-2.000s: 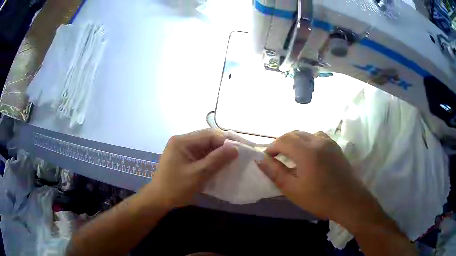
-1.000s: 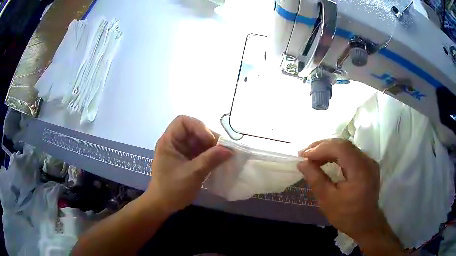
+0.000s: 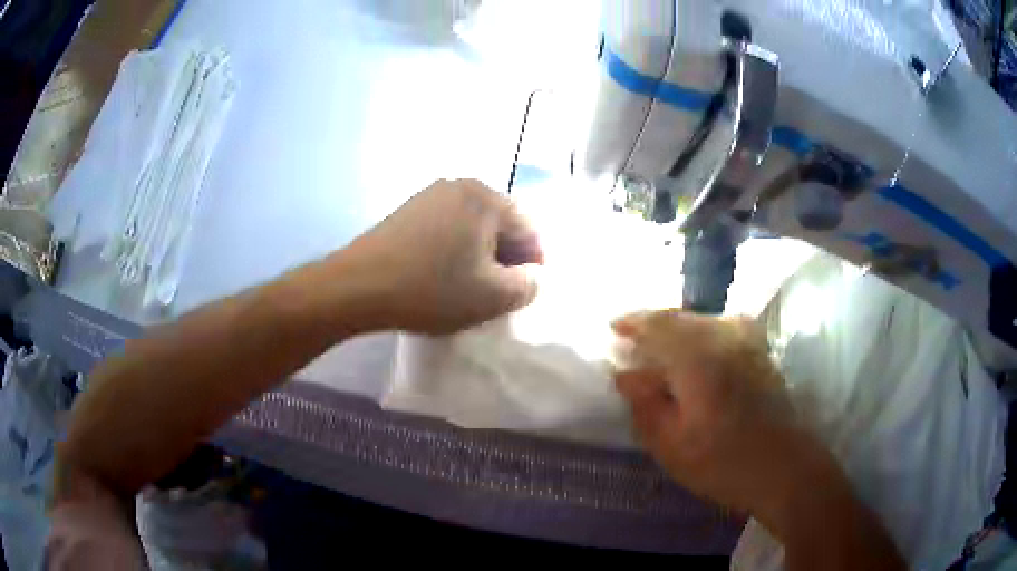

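Observation:
A white garment piece [image 3: 502, 374] lies on the machine bed and reaches towards the table's front edge. My left hand [image 3: 463, 262] grips its upper left part with curled fingers. My right hand [image 3: 697, 385] holds its right side, thumb and fingers together; it is slightly blurred. The cloth's upper edge between my hands is washed out by bright light. The white sewing machine [image 3: 669, 100] stands just beyond, its needle area [image 3: 636, 199] above and between my hands. Whether the cloth lies under the presser foot cannot be told.
A bundle of white strips [image 3: 167, 178] lies at the table's far left. A large heap of white cloth [image 3: 892, 390] lies on the right, under the machine arm. A ruler [image 3: 446, 457] runs along the front edge. More pale cloth [image 3: 39, 435] shows below the table at left.
Both hands have moved forward from the front edge towards the needle, bringing the white piece onto the bed. The left forearm now reaches across the table. The camera view has shifted slightly.

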